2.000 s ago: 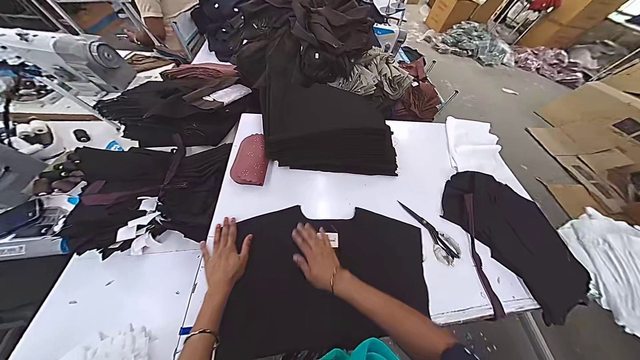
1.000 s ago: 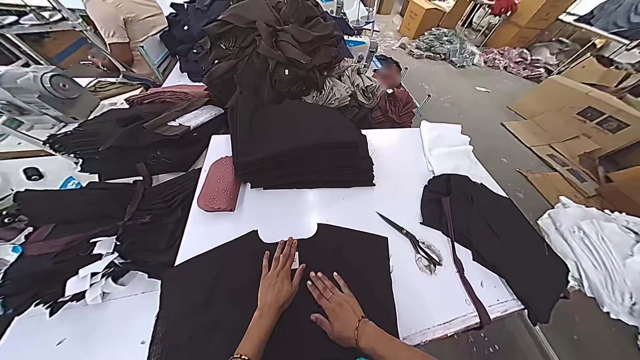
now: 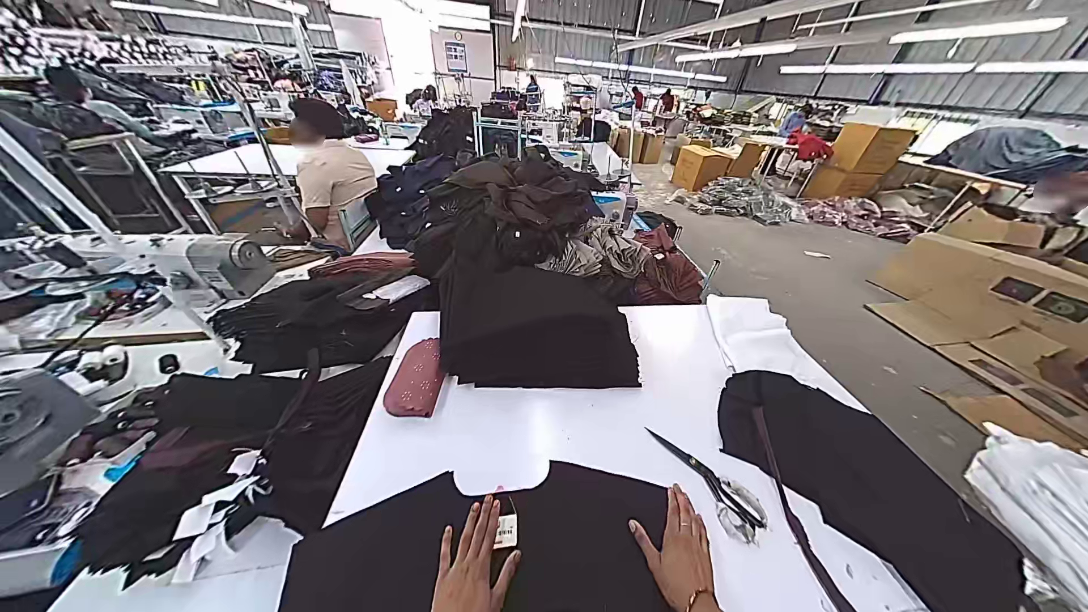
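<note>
A black cut garment panel with a scooped neckline lies flat on the white tabletop. My left hand rests palm down on it, fingers spread, just left of a small white tag that bears writing. On the panel's right shoulder edge lies my right hand, flat, with a bangle at the wrist. Neither hand grips anything. To the right of that hand are fabric shears with wrapped handles. A tall stack of black fabric pieces stands behind the panel, beside a pink patterned case.
Black fabric hangs over the table's right side, near white cloth. At left are more dark garments and a sewing machine. A heap of dark clothes lies beyond; a seated person is behind it.
My right hand has moved right, from near the panel's middle to its shoulder edge. My left hand stays flat near the tag. The view has tilted up.
</note>
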